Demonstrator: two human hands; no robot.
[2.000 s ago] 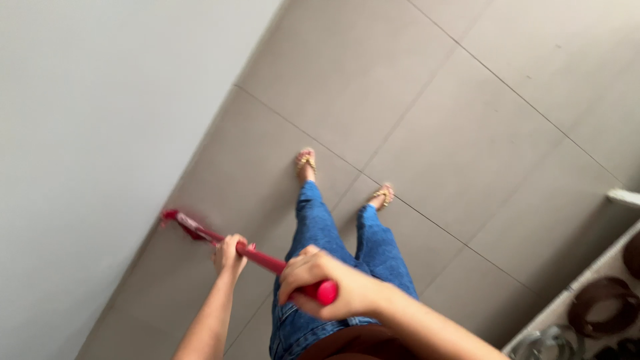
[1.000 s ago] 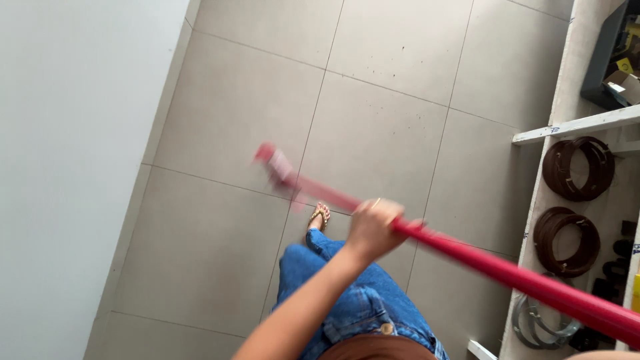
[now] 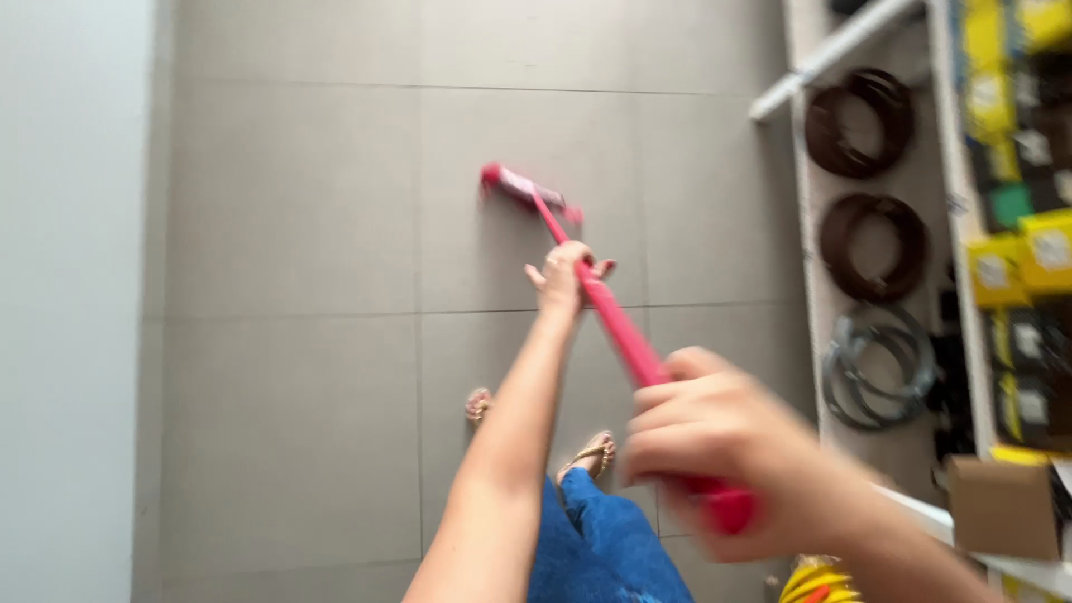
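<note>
A broom with a red handle (image 3: 624, 331) slants from the lower right up to its head (image 3: 528, 191), which is blurred and rests over the grey floor tiles. My left hand (image 3: 568, 272) is around the lower part of the handle, with thumb and a finger sticking out. Nearer the camera, my right hand (image 3: 712, 444) grips the handle close to its rounded top end. My feet in sandals (image 3: 589, 456) stand on the tiles below the broom head.
A pale wall (image 3: 71, 301) runs along the left. On the right, a white shelf unit (image 3: 963, 201) holds coiled brown hoses (image 3: 873, 247), a grey coil (image 3: 879, 367), yellow boxes (image 3: 994, 272) and a cardboard box (image 3: 1003, 508). A yellow coil (image 3: 816, 582) lies at the bottom edge.
The broom head, near the left wall two seconds ago, is now over the middle tiles. My right hand, out of sight one second ago, shows again at the handle's top. The view has turned.
</note>
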